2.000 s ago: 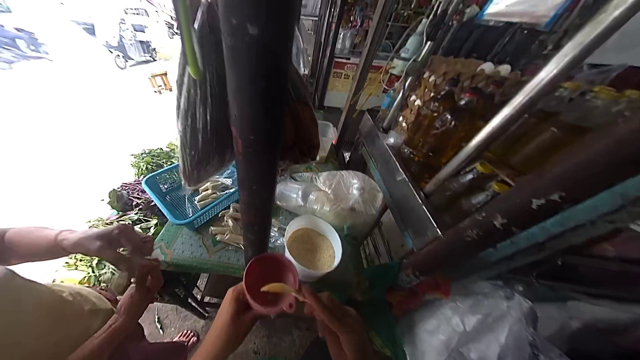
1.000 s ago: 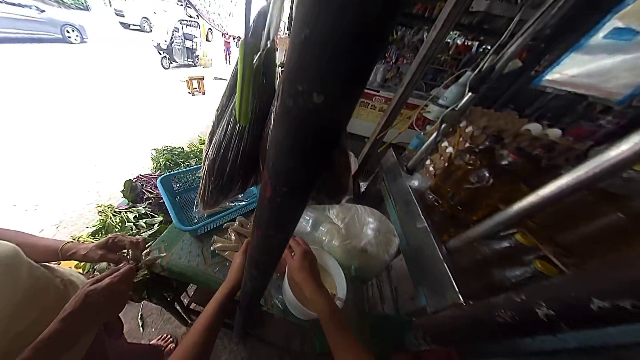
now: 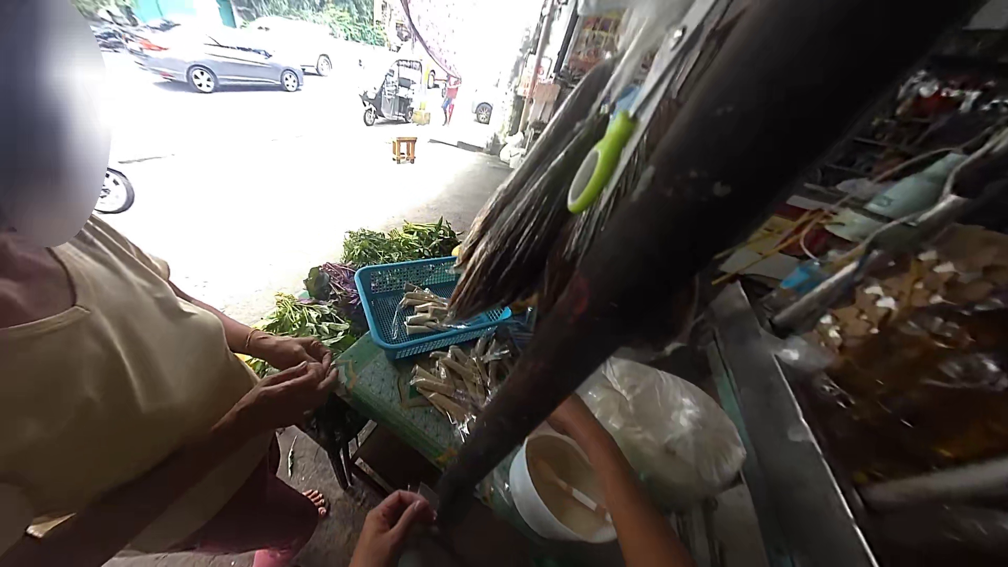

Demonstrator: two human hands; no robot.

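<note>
My left hand is low in the view beside the dark post, thumb and fingers pinched on what looks like a small clear plastic bag. My right hand reaches past the post beside a clear bag of pale contents; its fingers are mostly hidden. Below that forearm stands a white tub of tan powder, with a light-coloured utensil lying in it. Small filled plastic packets are heaped on the green table cover. More packets lie in a blue plastic basket.
A thick dark post slants across the view. Scissors with a green handle hang beside it near bundled dark strands. On the left, a person stands with both hands together near leafy greens. A metal ledge runs along the right.
Two seconds ago my hands held a red cup and a yellowish utensil over the tub; the cup is no longer visible. My hands have moved apart. The view has swung left.
</note>
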